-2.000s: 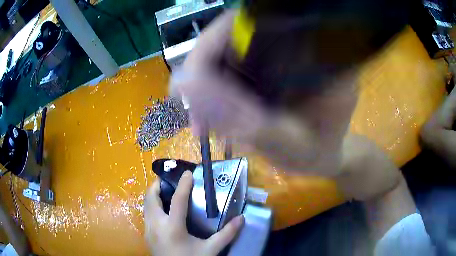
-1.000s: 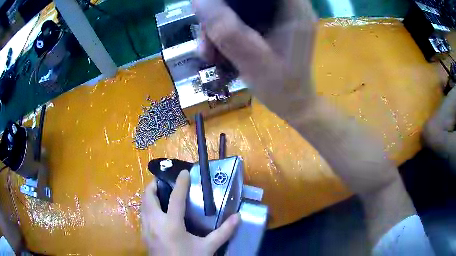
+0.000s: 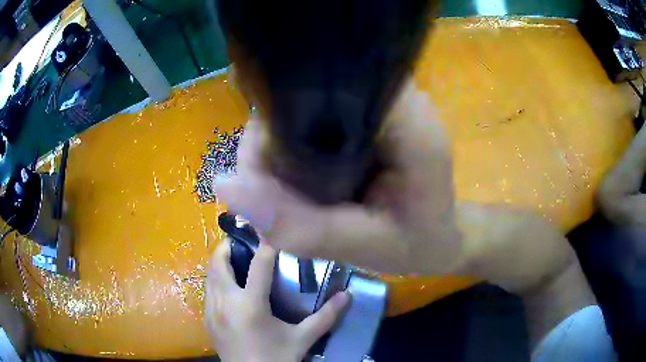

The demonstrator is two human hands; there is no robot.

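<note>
My left hand (image 3: 265,311) holds the silver-grey camera unit (image 3: 294,286) near the bottom centre, fingers spread over its black round head and silver housing. The pale bracket (image 3: 358,311) extends to the lower right. Part of a black antenna (image 3: 307,276) shows; the rest is hidden. My right hand (image 3: 397,212), blurred, is wrapped around the thick black electric screwdriver (image 3: 326,78), above the unit. The screwdriver's tip and the upper part of the housing are hidden behind my right hand.
A heap of screws (image 3: 218,159) lies on the orange bench (image 3: 127,212) behind the unit. Another camera unit (image 3: 25,201) stands at the left edge. A pale post (image 3: 127,49) rises at the back left. Another person's arm (image 3: 627,184) shows at the right, and a black device (image 3: 620,53) behind it.
Since one second ago, my right hand and the screwdriver have moved from the screw feeder down and towards me, over the unit. They now cover the feeder and most of the antennas.
</note>
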